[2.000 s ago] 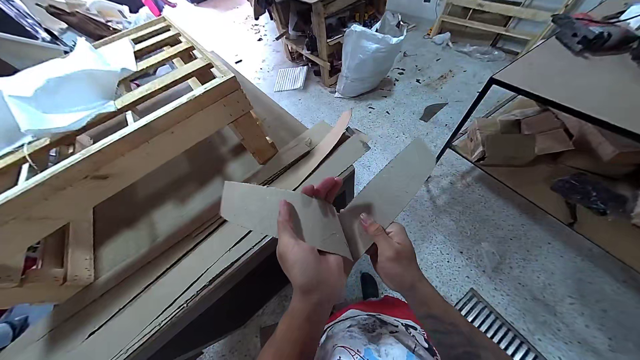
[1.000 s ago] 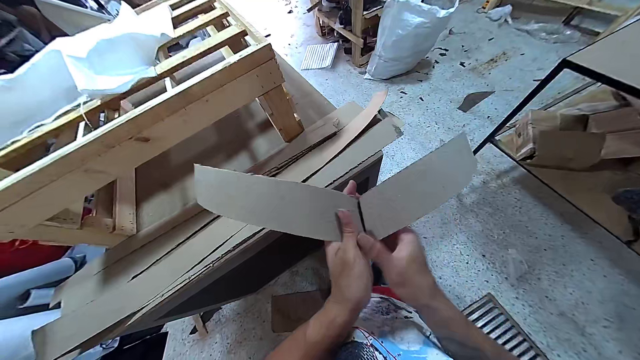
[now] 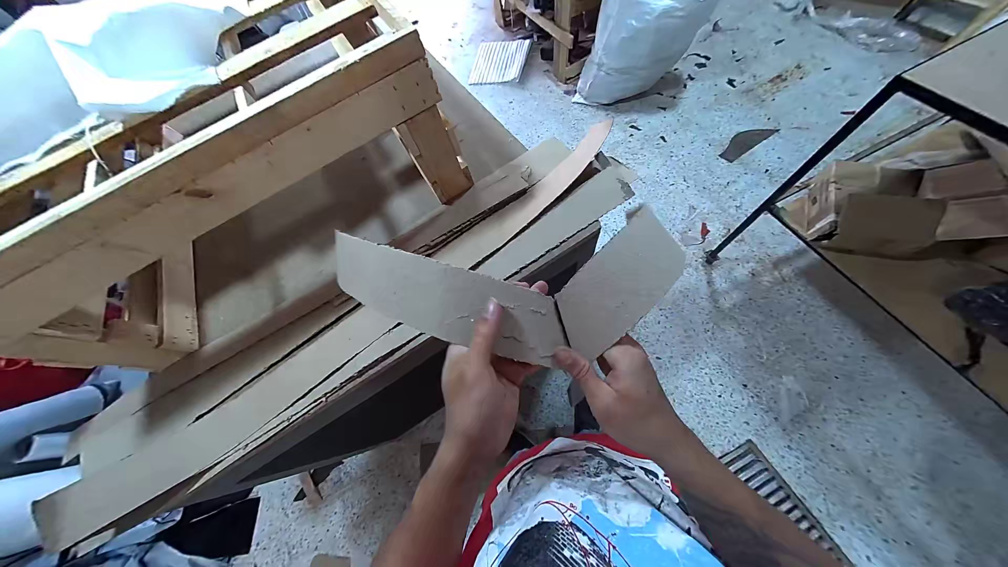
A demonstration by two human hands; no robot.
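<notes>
My left hand (image 3: 484, 378) grips a long curved cardboard piece (image 3: 417, 287), thumb on its face and fingers behind it. A shorter cardboard piece (image 3: 622, 283) is held in my right hand (image 3: 618, 382), its thumb near the lower corner. The two pieces meet at their inner ends in a wide V, with a narrow dark gap between them. Whether they are joined at the bottom I cannot tell. Just beyond my hands, long cardboard strips (image 3: 307, 378) lie stacked along a table, one curved strip (image 3: 551, 177) on top at the far end.
A wooden frame (image 3: 315, 142) stands on the table at the left, with white sheeting (image 3: 118, 55) over it. A white sack (image 3: 646, 47) is on the floor beyond. At the right stands a metal-framed table (image 3: 827, 102) with cardboard boxes (image 3: 890, 205) on its lower shelf. A floor grate (image 3: 776, 492) lies at lower right.
The two cardboard pieces have tilted in my hands; the right one now points more steeply away from me than one second ago. Both hands still hold them.
</notes>
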